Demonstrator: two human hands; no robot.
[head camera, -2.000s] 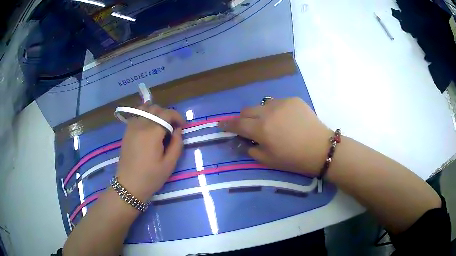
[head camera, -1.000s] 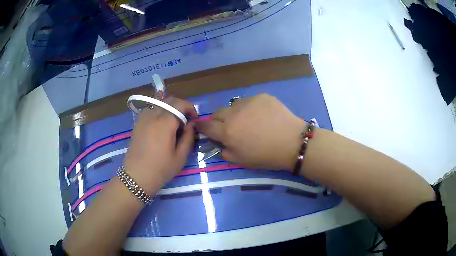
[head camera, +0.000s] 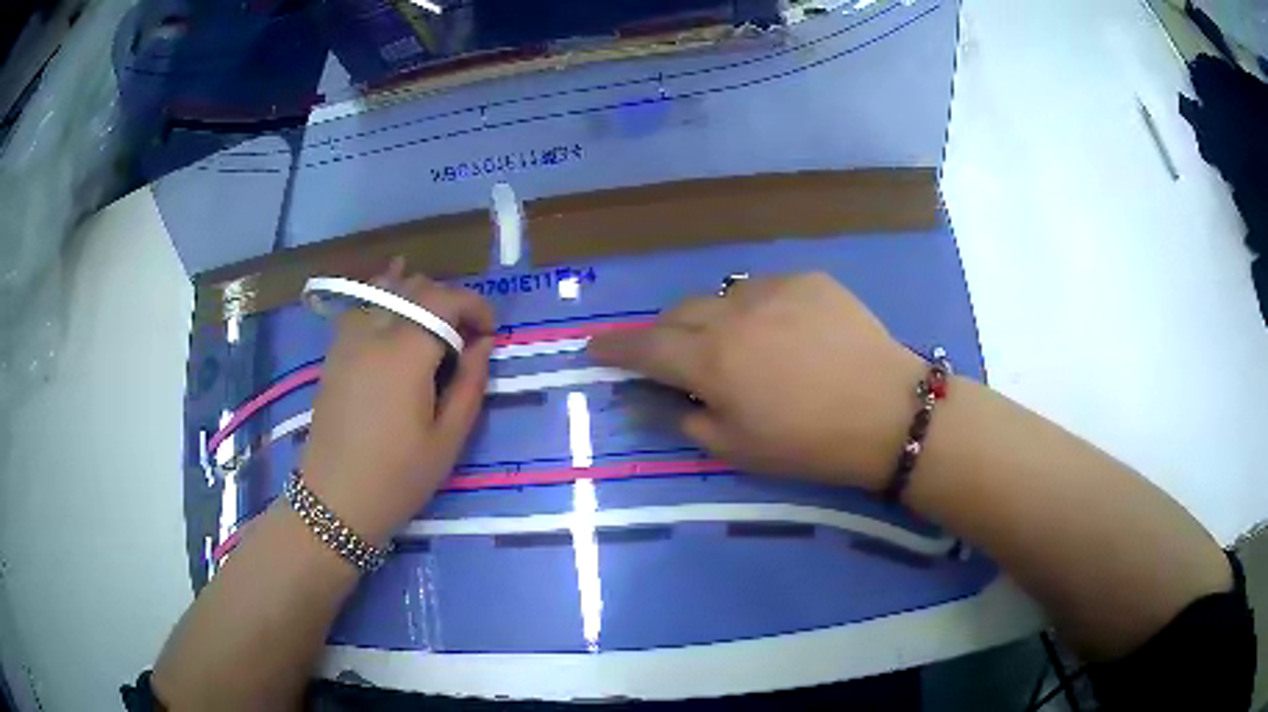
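The clear blue-looking sewing template (head camera: 723, 598) lies in front of me with pink strips (head camera: 584, 473) and laid white strips (head camera: 612, 519) curving across it. My left hand (head camera: 396, 403) is over its left part, with a loop of narrow white tape (head camera: 383, 302) around the fingers and the tape running to the fingertips. My right hand (head camera: 779, 376) is over the upper strips, its fingertips at the upper pink and white strips. Something dark and partly hidden shows under the right fingers; I cannot tell what it is.
A brown band (head camera: 723, 209) crosses the template, with a short white tab (head camera: 508, 225) on it. The template's upper leaf (head camera: 376, 181) lies beyond. The white table (head camera: 1071, 278) holds a thin pen-like item (head camera: 1157, 138) and black cloth (head camera: 1231, 167) at right. Clear film (head camera: 70, 181) is at left.
My right hand has moved right along the upper strips, away from my left hand. My left hand has shifted slightly left. More white strip shows between them. The view has shifted.
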